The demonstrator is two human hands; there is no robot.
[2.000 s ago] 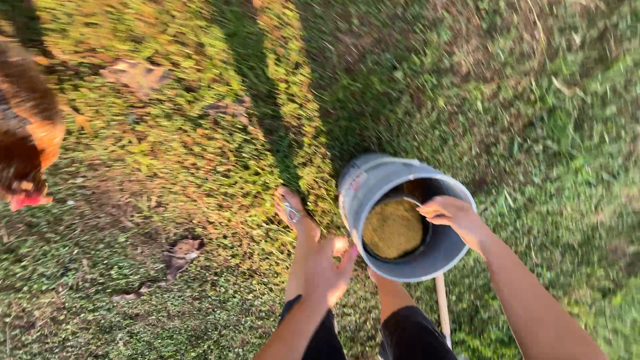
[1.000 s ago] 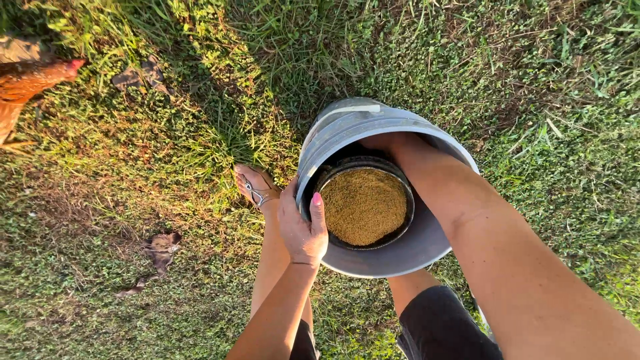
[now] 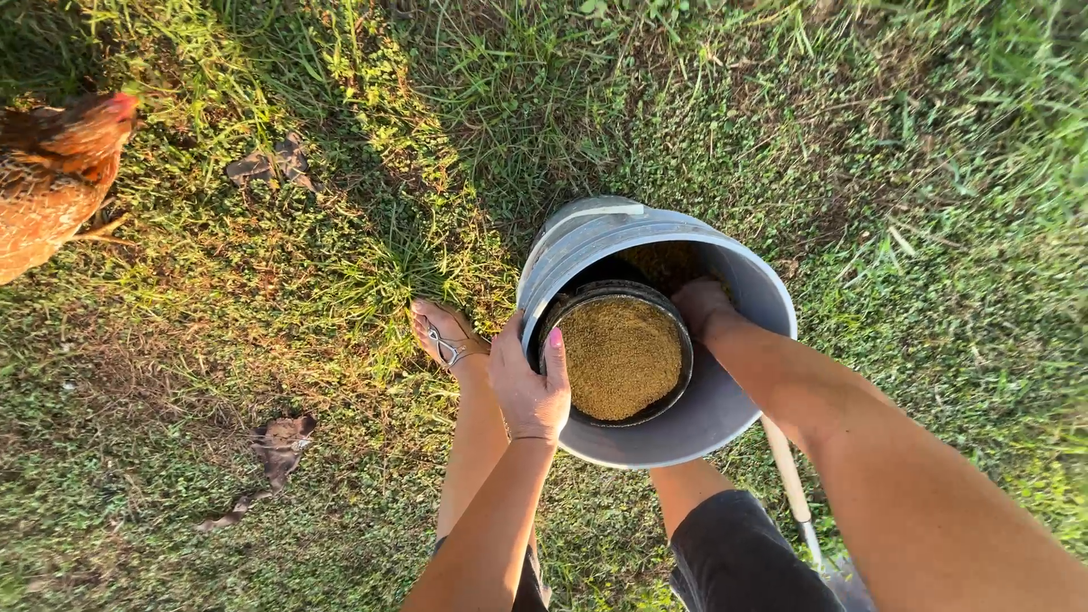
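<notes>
A grey plastic bucket (image 3: 769, 297) leans toward me above the grass. Inside it rests a round black container (image 3: 680, 387) filled with tan granular feed (image 3: 625, 357). My left hand (image 3: 531, 382) grips the bucket's left rim, thumb over the inside beside the black container. My right hand (image 3: 704, 308) reaches deep into the bucket, just right of the black container, near darker loose material at the bottom; its fingers are hidden, so whether they hold anything does not show.
A brown hen (image 3: 51, 183) stands on the grass at the left. My sandalled foot (image 3: 444, 336) is left of the bucket. A tool with a wooden handle (image 3: 786, 467) and metal blade (image 3: 846, 585) lies at lower right. Dry leaves (image 3: 280, 446) lie at lower left.
My right hand, at the bucket's rim two seconds ago, has gone down inside it. My left hand has closed on the left rim. The hen's head now points up and to the right.
</notes>
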